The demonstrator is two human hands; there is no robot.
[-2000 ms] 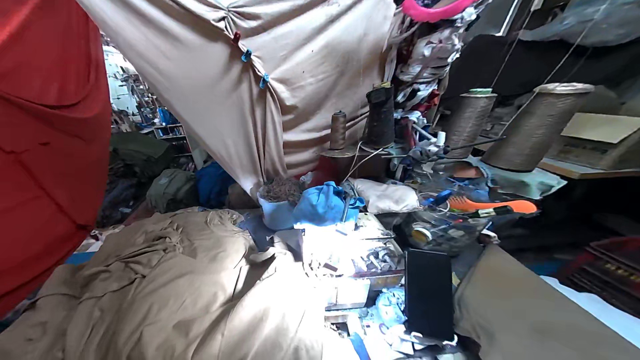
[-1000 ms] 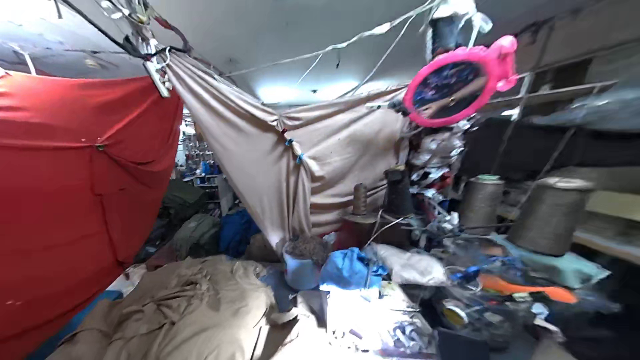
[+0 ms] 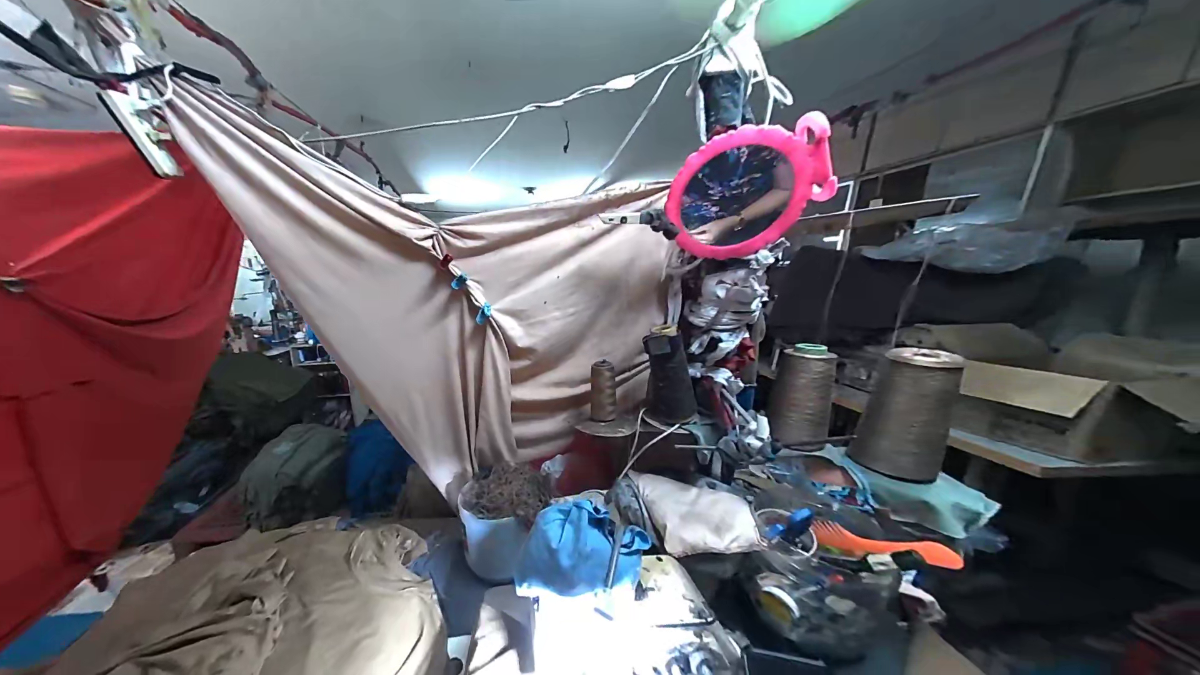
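Neither my left hand nor my right hand shows directly in the view. A pink-framed mirror (image 3: 736,192) hangs at the upper right, and an arm and patterned clothing show in its glass. Tan fabric (image 3: 281,600) lies heaped at the lower left. Near the bottom middle a blue cloth (image 3: 577,548) covers something beside a white tub (image 3: 492,544) filled with brown fibre. Below the cloth, a brightly lit machine top (image 3: 670,595) is partly washed out by glare. An orange comb or brush (image 3: 891,546) lies on clutter at the right.
A beige cloth (image 3: 403,281) with small clips hangs across the middle, and a red cloth (image 3: 84,356) hangs at the left. Large thread cones (image 3: 907,412) and a dark cone (image 3: 667,375) stand behind the clutter. An open cardboard box (image 3: 1041,394) sits at the right.
The view has tilted upward, bringing the whole pink mirror and the ceiling lines into sight. The black phone-like slab seen upright near the bottom earlier is no longer in full view.
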